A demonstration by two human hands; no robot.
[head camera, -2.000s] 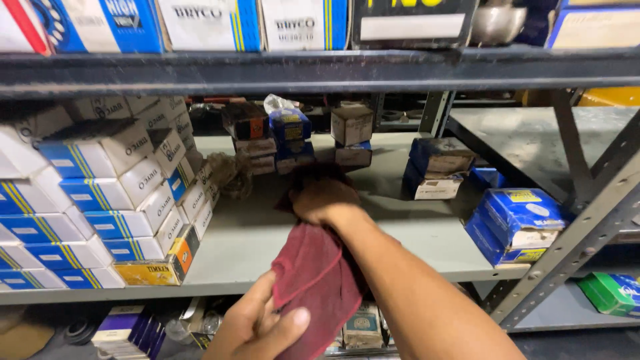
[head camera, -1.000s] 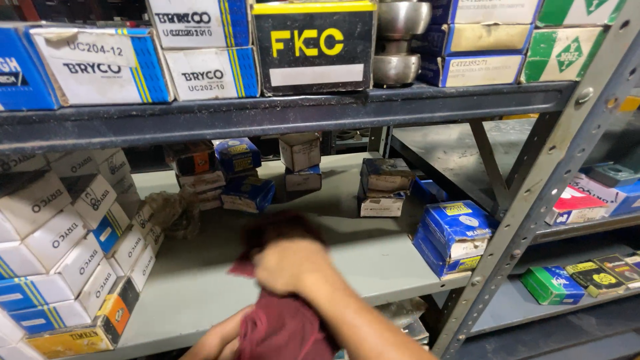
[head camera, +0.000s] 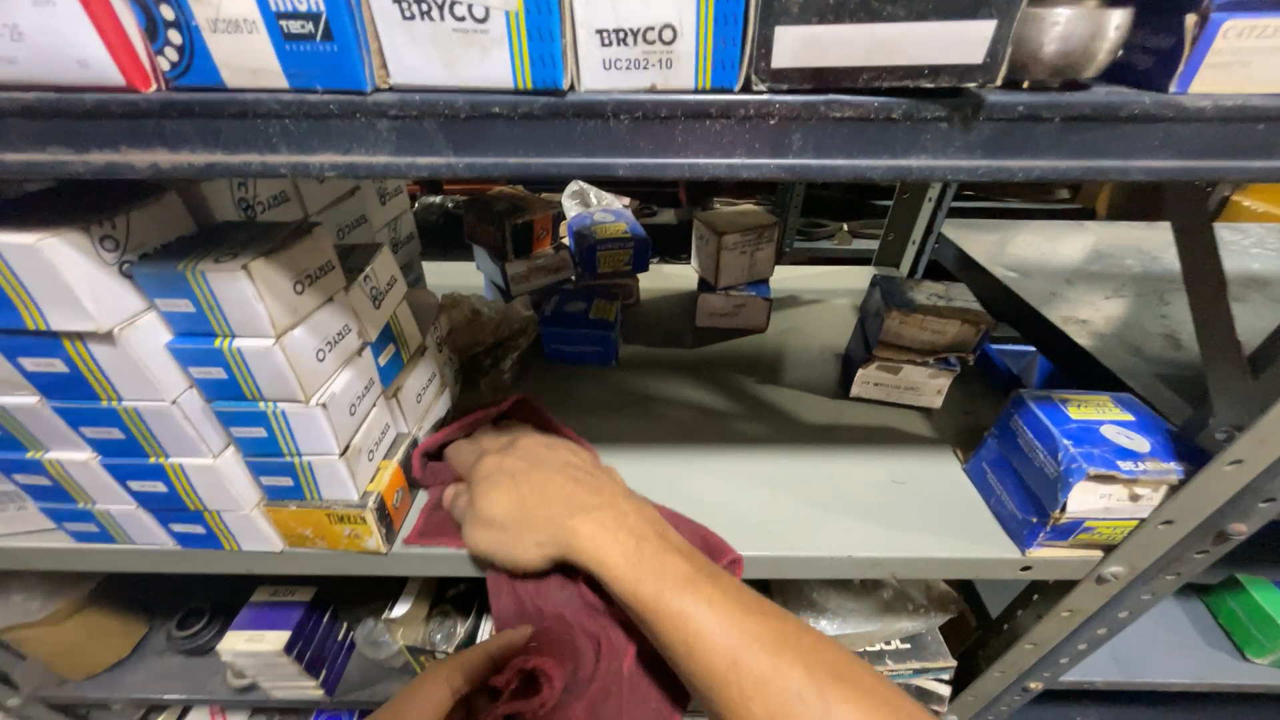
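My right hand (head camera: pixel 530 495) presses one end of a dark red cloth (head camera: pixel 610 630) on the grey metal shelf (head camera: pixel 830 490), close to its front edge. Beside it on the left lie a yellow and orange Timken box (head camera: pixel 335 522) and stacked white and blue Bryco boxes (head camera: pixel 290 375). Lower down, in front of the shelf edge, my left hand (head camera: pixel 465 675) holds the hanging, bunched part of the cloth; most of that hand is cut off by the frame or hidden by the cloth. A crumpled clear plastic bag (head camera: pixel 485 335) sits behind my right hand.
Small blue bearing boxes (head camera: pixel 580 325) and worn cartons (head camera: pixel 735 245) stand farther back. Worn boxes (head camera: pixel 915 335) and blue boxes (head camera: pixel 1080 465) sit toward the right, by a perforated metal upright (head camera: pixel 1150 560). A dark shelf beam (head camera: pixel 640 135) crosses above; purple and white boxes (head camera: pixel 285 640) lie below.
My right hand and the cloth under it have moved from the middle of the shelf to its front left part, next to the Timken box. The view has shifted.
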